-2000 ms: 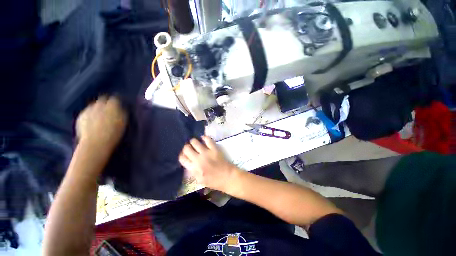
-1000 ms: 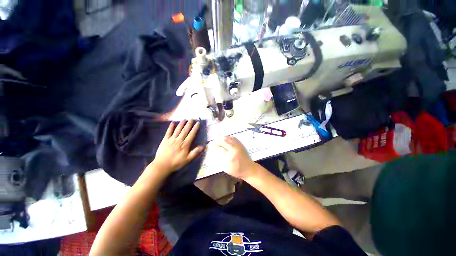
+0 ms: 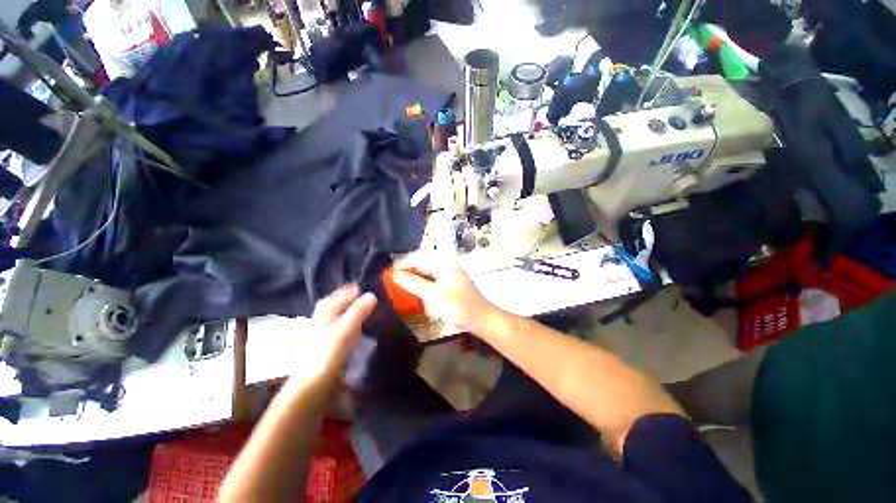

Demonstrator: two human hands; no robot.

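A large dark garment panel (image 3: 265, 226) spreads over the left of the table and hangs over its front edge. My left hand (image 3: 339, 329) is closed on the dark cloth at the table edge. My right hand (image 3: 442, 293) pinches a bright orange strip (image 3: 405, 292) at the cloth's edge, in front of the machine. The cream-white JUKI sewing machine (image 3: 639, 152) stands behind my right hand. Its needle area is small and unclear. Dark red thread snips (image 3: 552, 268) lie on the white bed.
A second machine (image 3: 74, 319) is at the left. Red crates stand below (image 3: 201, 467) and at the right (image 3: 776, 309). A metal cylinder (image 3: 480, 98) stands behind the machine head. A blue item (image 3: 634, 263) lies right of the snips. A person's green sleeve or garment (image 3: 825, 393) is at the right.
The view has shifted to show more on the left. The cloth has been drawn toward me over the table edge. My hands have gone from resting on the work to gripping it, and orange now shows.
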